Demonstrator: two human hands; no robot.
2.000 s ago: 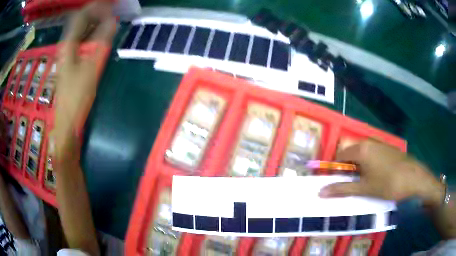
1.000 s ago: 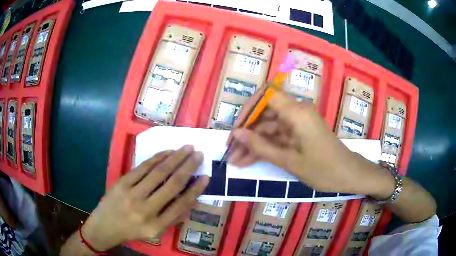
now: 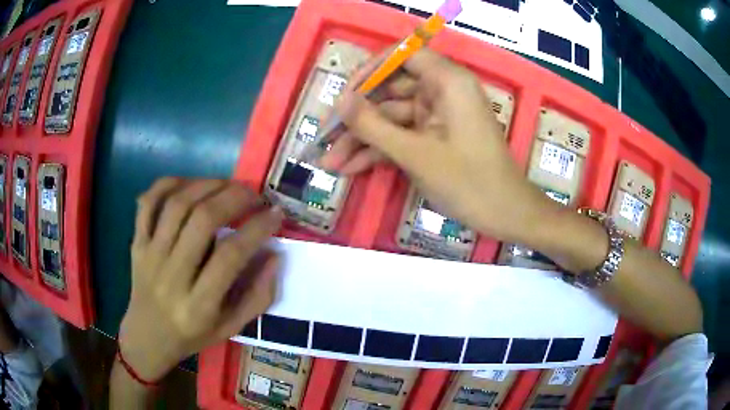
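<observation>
My right hand (image 3: 436,132) holds orange tweezers (image 3: 400,52) with a pink end, tips down over the upper-left gold-beige phone body (image 3: 332,60). A black square pad (image 3: 296,179) lies at that phone's lower end, beside green circuit board; the blurred tips are just above it. My left hand (image 3: 196,268) is half curled at the phone's lower-left corner and covers the left end of the white liner strip (image 3: 432,288); nothing shows in its fingers. The strip carries a row of black pads and lies across the red foam tray (image 3: 260,132).
More phones sit in the tray's pockets. Another red tray (image 3: 92,172) with phones is at the left on the dark green surface (image 3: 168,120). White sheets with black pads (image 3: 596,60) lie beyond the tray. Part of a person (image 3: 28,336) shows at the lower left.
My right hand and the tweezers have moved from the strip to the upper-left phone, where a black pad now lies. The raised pad is gone from the strip. My left hand has shifted up and left.
</observation>
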